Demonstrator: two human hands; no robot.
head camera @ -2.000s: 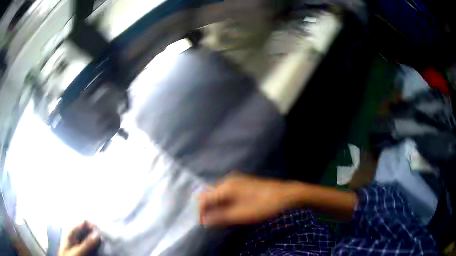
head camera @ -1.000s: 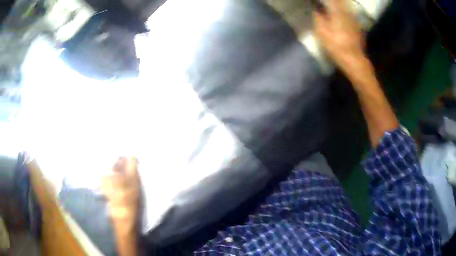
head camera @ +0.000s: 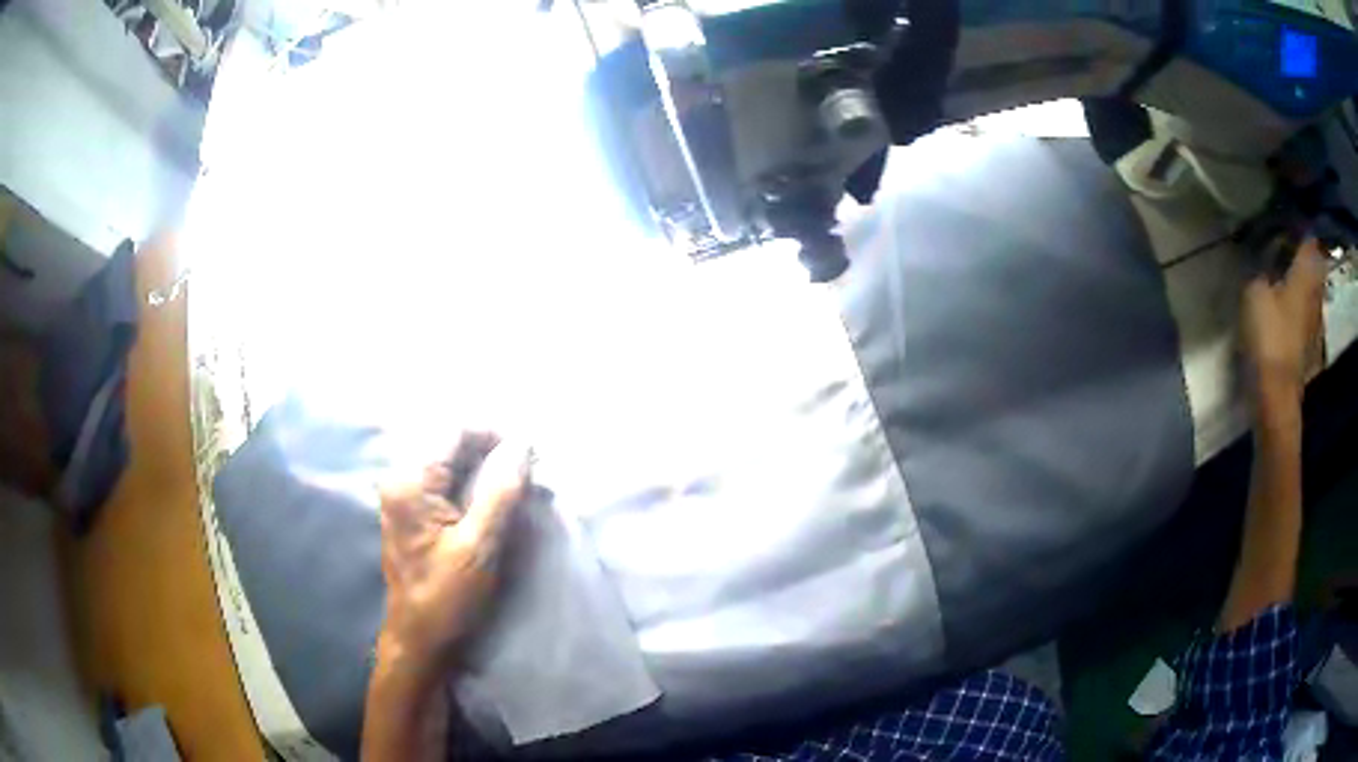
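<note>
The grey two-tone garment panel (head camera: 1028, 387) lies across the machine table, its light section washed out white by the lamp. A small light grey pocket piece (head camera: 574, 648) lies on its near left part. My left hand (head camera: 440, 551) pinches the upper end of this piece between thumb and fingers, low left of the machine head. My right hand (head camera: 1284, 320) is at the far right, off the panel. Its fingers are at small dark items on the table; whether it grips one cannot be told. The sewing machine head (head camera: 745, 134) stands over the panel; glare hides the needle area.
The machine arm with a lit blue display (head camera: 1299, 55) runs to the top right. Pale folded cloth (head camera: 1199, 171) lies behind the panel at right. A wooden-coloured edge (head camera: 149, 596) runs down the left. Scraps lie on the green floor at lower right.
The view has swung, bringing the machine head to the upper middle. My right hand went from the panel to the far right. My left hand now pinches the small piece, which shows clearly.
</note>
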